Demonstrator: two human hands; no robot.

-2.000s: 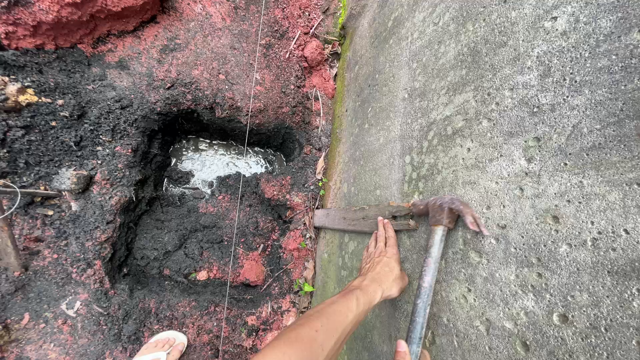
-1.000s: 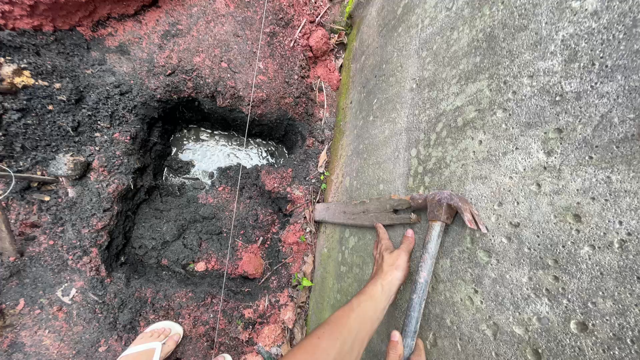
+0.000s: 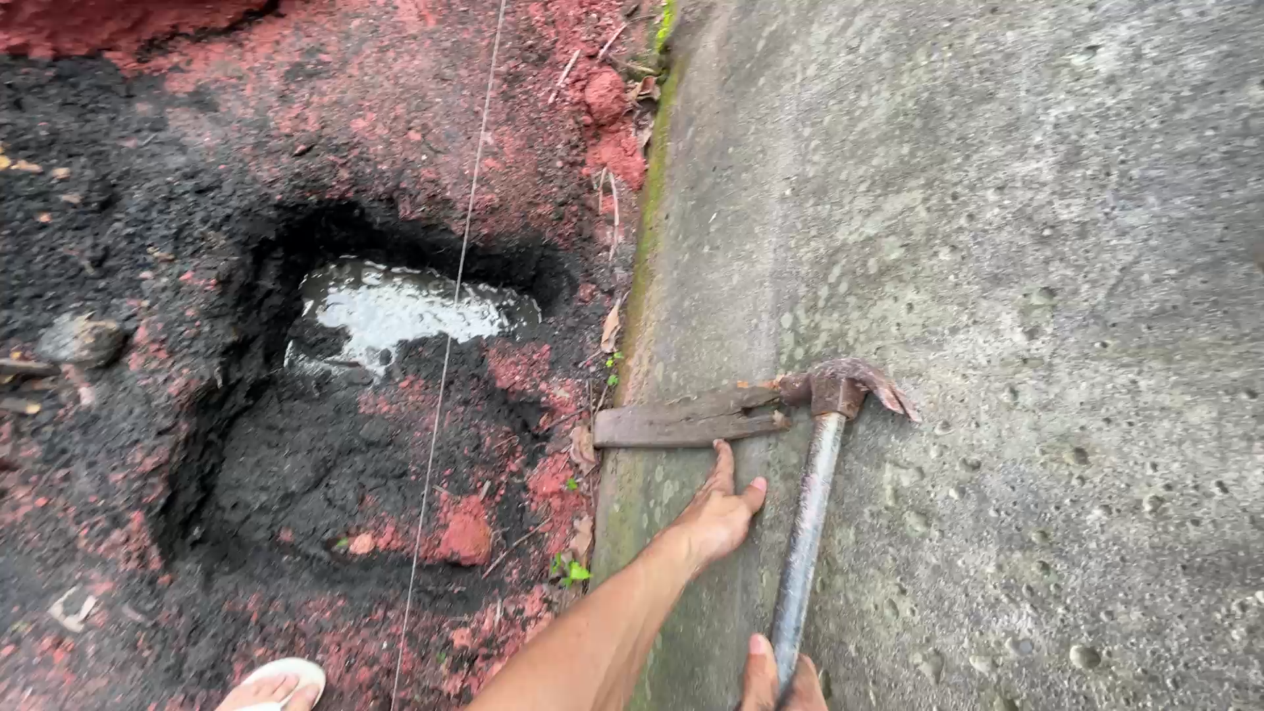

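Observation:
A split wooden stake [image 3: 681,419] lies across the mossy edge of a grey concrete surface [image 3: 1037,296]. The head of a rusty claw hammer [image 3: 837,387] touches the stake's frayed right end, its claw pointing right. My right hand [image 3: 783,681] is closed around the lower part of the hammer's metal handle, partly cut off by the frame. My left hand [image 3: 726,509] reaches up to the stake's lower edge, fingertips at the wood, fingers apart. Whether it presses on the stake cannot be told.
Left of the concrete, a rectangular hole [image 3: 326,474] in dark and red soil holds some water [image 3: 405,311]. A thin taut string [image 3: 442,380] runs over it. A stone [image 3: 81,341] lies at the left, and a foot in a white flip-flop [image 3: 286,681] stands at the bottom.
My left hand has shifted slightly down along the stake's lower edge, its fingers more spread than two seconds ago. The hammer head stays at the stake's end.

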